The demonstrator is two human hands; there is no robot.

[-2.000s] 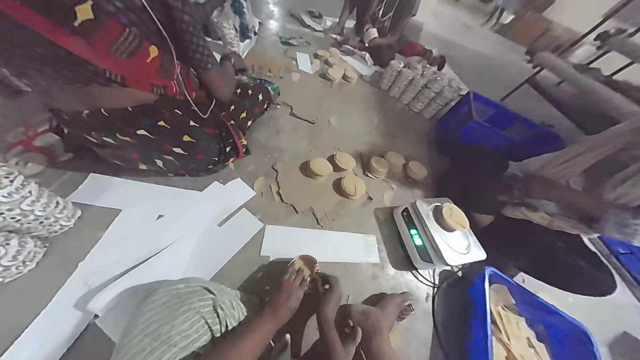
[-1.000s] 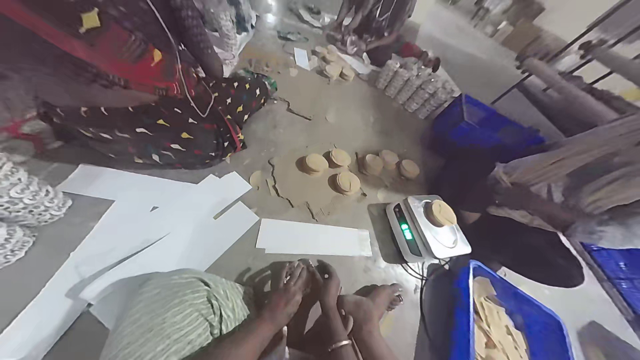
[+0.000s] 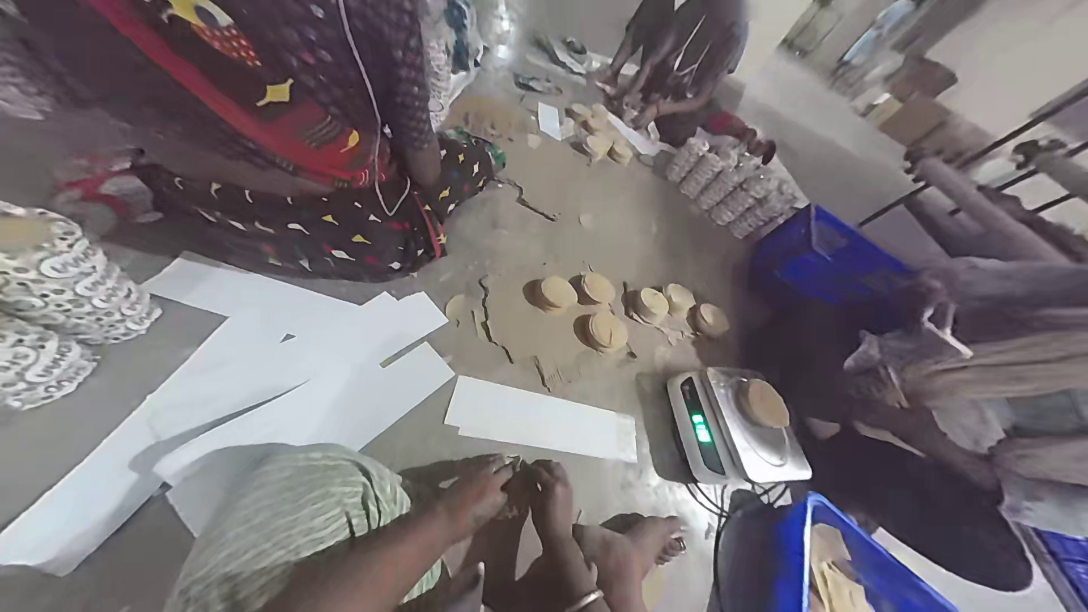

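My left hand [image 3: 480,497] and my right hand [image 3: 551,493] are close together above my lap, fingertips bent toward each other. Whether anything small is between them cannot be told. Just beyond them, white paper strips [image 3: 540,418] lie on the floor. Several stacks of thin tan discs [image 3: 607,331] stand farther forward. To the right, a digital scale [image 3: 714,433] with a lit green display carries another stack of tan discs [image 3: 763,403]. Larger white paper sheets [image 3: 246,374] overlap at the left.
A blue crate [image 3: 807,552] with flat tan pieces [image 3: 833,569] is at lower right, near black cables [image 3: 721,518]. Another blue crate [image 3: 824,255] stands farther back. Patterned wrapped bundles [image 3: 59,280] are at left. People sit at the left [image 3: 297,170], right [image 3: 1003,382] and far back [image 3: 680,59].
Two seconds ago my left hand was at a round tan piece; that piece is not visible now. My hands have stayed close together above my lap.
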